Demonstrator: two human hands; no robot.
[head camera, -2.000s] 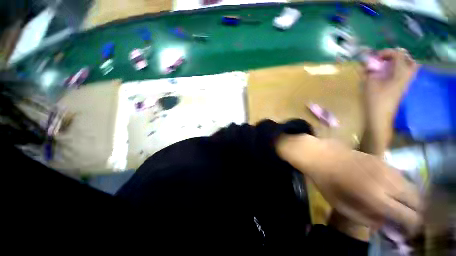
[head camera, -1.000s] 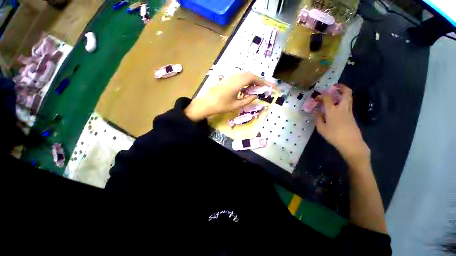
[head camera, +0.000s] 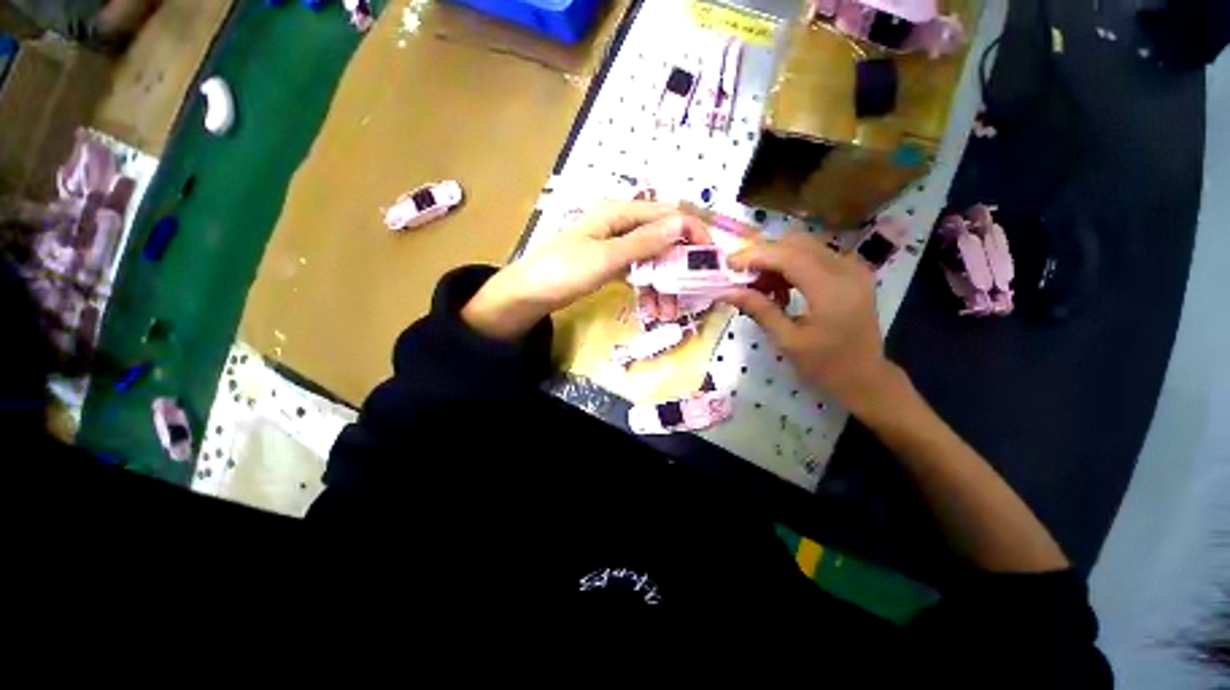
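Observation:
My left hand [head camera: 594, 256] and my right hand [head camera: 816, 303] meet over the white dotted board [head camera: 762, 391]. Between their fingers they hold a pink-white unit [head camera: 701, 267] with a black rectangle in its middle. Fingers hide its ends. Below it, pink-white parts [head camera: 654, 340] lie on a yellow sheet [head camera: 590, 353]. Another pink unit with a black rectangle [head camera: 679, 411] lies at the board's near edge. A pink part with a black square [head camera: 880, 245] lies right of my right hand.
Paired pink units [head camera: 977, 260] lie on the black surface [head camera: 1079, 364]. A cardboard box [head camera: 843, 101] with a pink unit and a black piece on top stands behind the hands. A blue bin [head camera: 533, 11], brown sheet [head camera: 351, 256] and green belt [head camera: 256, 162] are left.
The head view has swung from the belt to the board. My right hand has moved left to meet my left hand at the unit. Paired pink units now show on the black surface.

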